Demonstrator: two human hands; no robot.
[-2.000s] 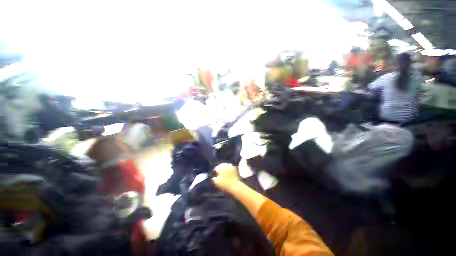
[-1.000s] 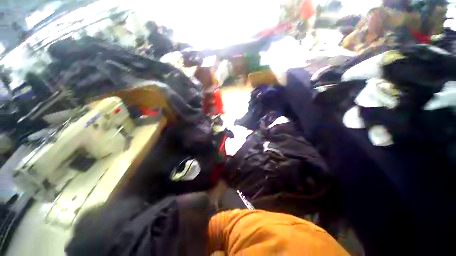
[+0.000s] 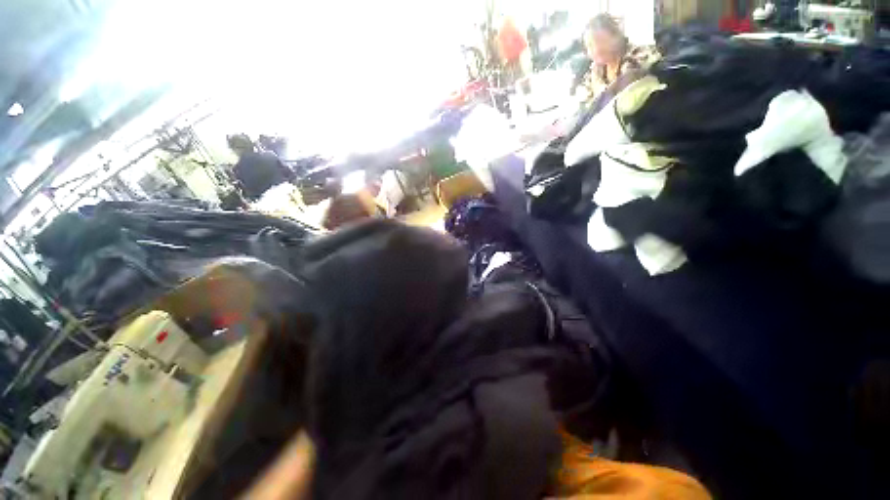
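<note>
A dark garment (image 3: 420, 361) is bunched up in a tall, crumpled mass in front of me at the bottom centre. Part of my left hand or wrist (image 3: 285, 473) shows as blurred skin at the bottom edge, against the garment's left side; its fingers cannot be made out. My right arm's orange sleeve (image 3: 629, 480) is at the bottom edge, right of the garment. My right hand is not visible; the garment or the picture's edge hides it.
A cream sewing machine (image 3: 112, 405) stands at lower left on a table with a brown edge (image 3: 210, 415). A long table covered in dark navy cloth (image 3: 673, 342) is at right, with dark garments and white pieces (image 3: 795, 137). A person (image 3: 610, 54) is at the back.
The dark cloth from the lower left now stands raised at the centre, covering much of the heap. The orange sleeve is lower and further right. The view has shifted, with the machine lower.
</note>
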